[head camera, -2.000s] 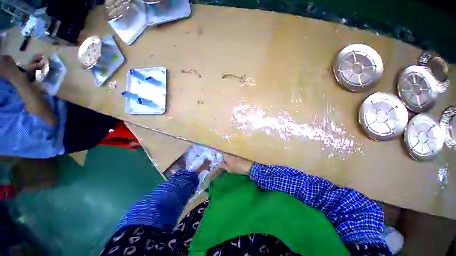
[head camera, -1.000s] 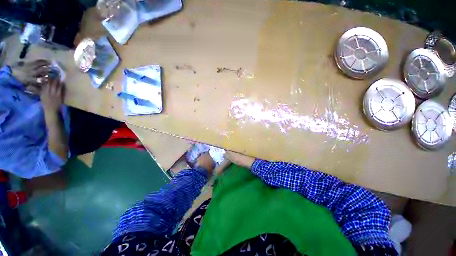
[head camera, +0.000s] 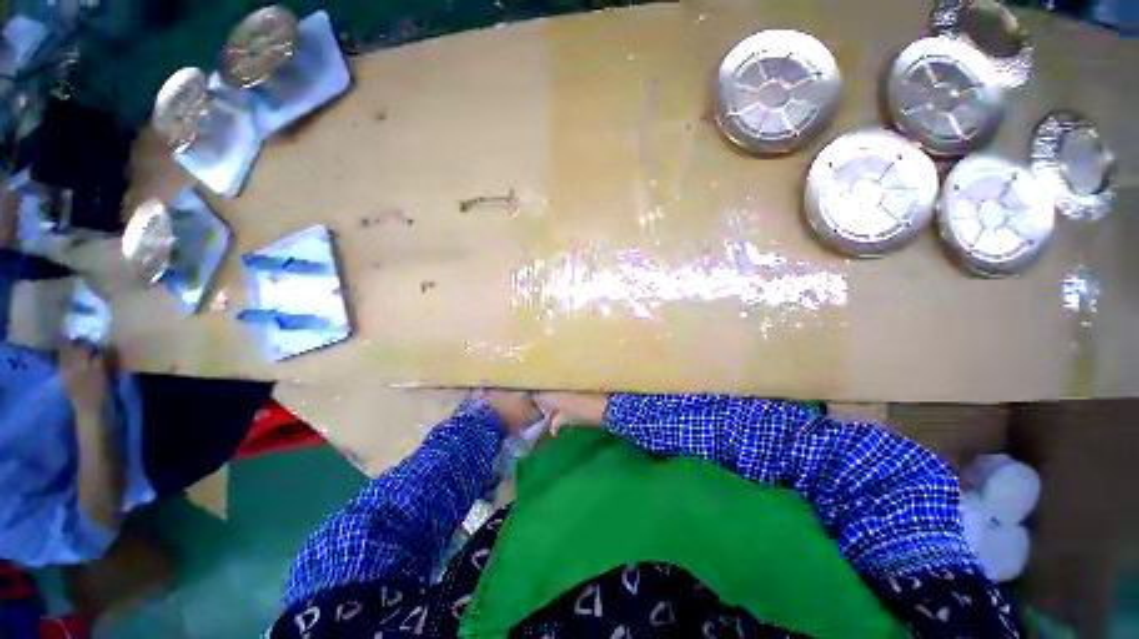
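Observation:
My left hand (head camera: 510, 407) and my right hand (head camera: 575, 411) are close together at the near edge of the bench, low in the middle of the view. A small crumpled white sheet (head camera: 530, 434) is held between them. My sleeves and the bench edge hide much of it, and I cannot tell whether anything is inside. The left fingers are mostly hidden and the right fingertips touch the sheet.
Several round metal discs (head camera: 872, 194) and shiny rims (head camera: 1074, 165) lie at the far right. A pad with blue bars (head camera: 297, 297) and other pads with discs lie left. A person's arm (head camera: 88, 406) is far left. White bundles (head camera: 1003, 489) sit below the bench, right.
The view has turned, so the discs sit further left and the bench edge looks level. My hands have drawn closer together and less of the white sheet shows. The other person's arms have shifted.

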